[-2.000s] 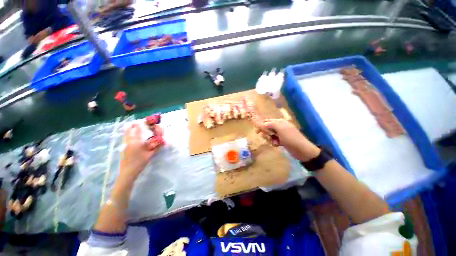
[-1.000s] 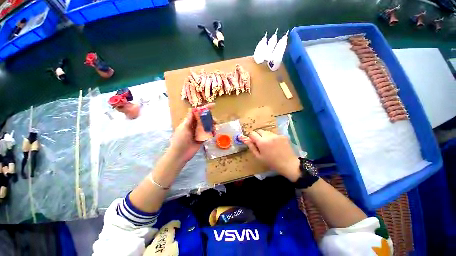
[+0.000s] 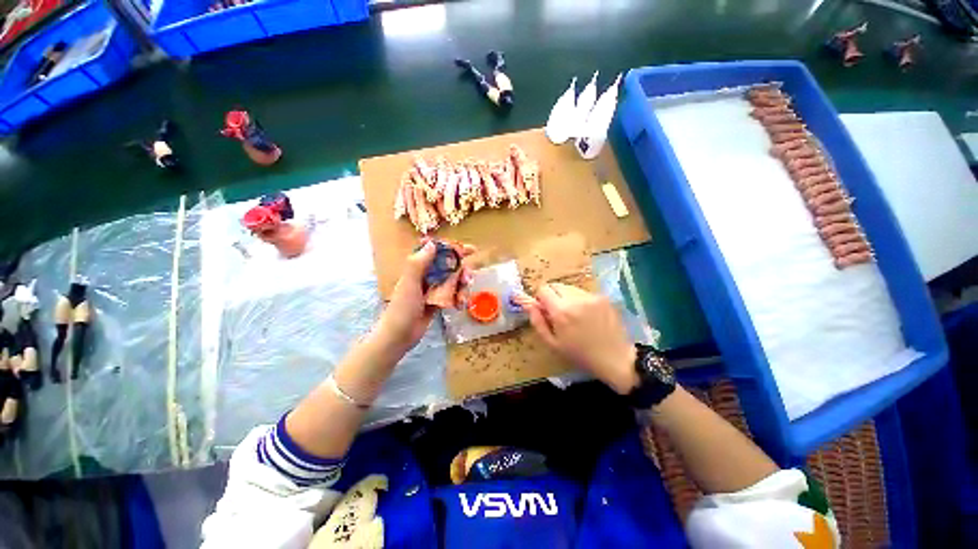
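My left hand (image 3: 410, 303) holds a palm-sized figurine part (image 3: 442, 266), dark blue-black on top and red-pink below, beside the pale square (image 3: 461, 325). An orange-red dish (image 3: 485, 307) sits on that square. My right hand (image 3: 579, 329) is just right of it, fingertips pinched at the small blue dish (image 3: 517, 302), which they partly cover. A very thin stick or brush seems to be in these fingertips; its tip is hidden. Pink-cream parts (image 3: 467, 190) lie heaped in a row on the brown cardboard (image 3: 568, 198) behind.
A red-topped piece (image 3: 281, 227) stands on white sheeting at left. White bottles (image 3: 586, 116) stand behind the cardboard. A blue tray (image 3: 702, 252) at right holds a row of brown-pink parts (image 3: 812, 172). Black-and-cream parts (image 3: 71, 322) lie far left. Figurine parts (image 3: 254, 137) are on the green belt.
My left hand has brought a figurine part from the left to the pale square and turned it. My right hand has moved from the pink-cream heap down to the blue dish.
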